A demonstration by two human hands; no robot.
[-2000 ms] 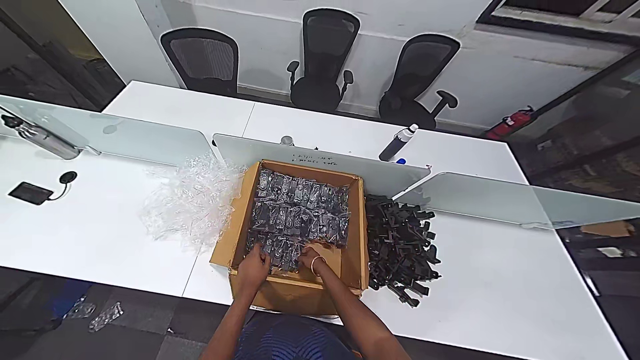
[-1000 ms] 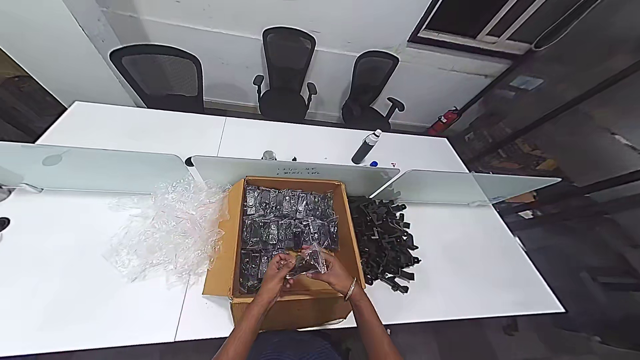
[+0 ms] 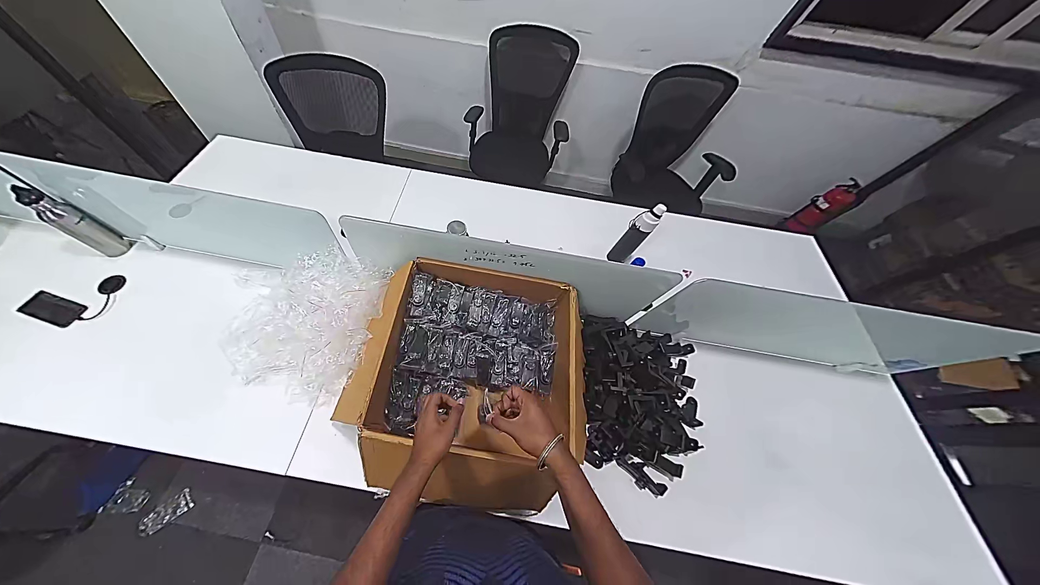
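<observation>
An open cardboard box (image 3: 479, 479) stands on the white desk, with rows of black parts in clear plastic bags (image 3: 475, 333) inside it. Over the near part of the box is my left hand (image 3: 437, 418), its fingers bent at the bagged parts; whether it grips one cannot be told. My right hand (image 3: 520, 416), with a bangle at the wrist, has its fingertips pinched on a small piece of clear plastic (image 3: 487, 406), just above the bare cardboard inside. A heap of clear plastic bags (image 3: 309, 325) lies left of the box. Loose black plastic parts (image 3: 638, 398) are piled against its right side.
Glass partitions (image 3: 780, 325) run across the white desk (image 3: 796, 463) behind the box. A steel bottle (image 3: 77, 223) and a small black device (image 3: 53, 309) are at the left. Beyond the glass stands a dark bottle (image 3: 636, 233). Black mesh chairs (image 3: 528, 97) are behind the desk.
One second ago both hands were together above the box around a clear bag; now they are apart and lower in its near part. The view has shifted.
</observation>
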